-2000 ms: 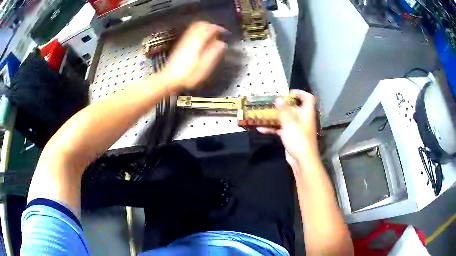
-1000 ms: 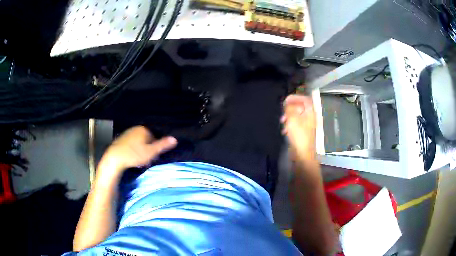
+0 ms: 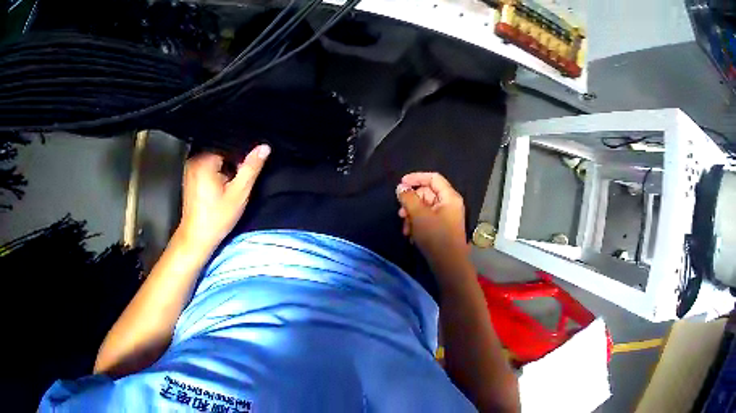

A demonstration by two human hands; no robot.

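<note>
A thick bundle of black cables (image 3: 274,121) lies across the lap, its small light-tipped ends (image 3: 352,133) fanned towards the right. My left hand (image 3: 214,189) is at the bundle's lower edge, thumb apart from the curled fingers, with no cable visibly held. My right hand (image 3: 432,211) is over the black cloth (image 3: 440,133), right of the cable ends and not touching them. Its fingers are curled in; whether something small is between them cannot be told. A brass and reddish-brown fixture (image 3: 539,36) sits on the perforated plate (image 3: 452,20) at the top right.
Loose black cables (image 3: 234,68) curve from the top edge over the bundle. More black cables (image 3: 64,298) hang at the lower left. A white open frame (image 3: 670,210) stands at the right, with a red stool (image 3: 537,310) and a white sheet (image 3: 569,371) below it.
The view has shifted down and left from the plate. My hands have left the cables and fixture on the plate and moved to the lap. My right hand has moved inward, nearer the cable ends.
</note>
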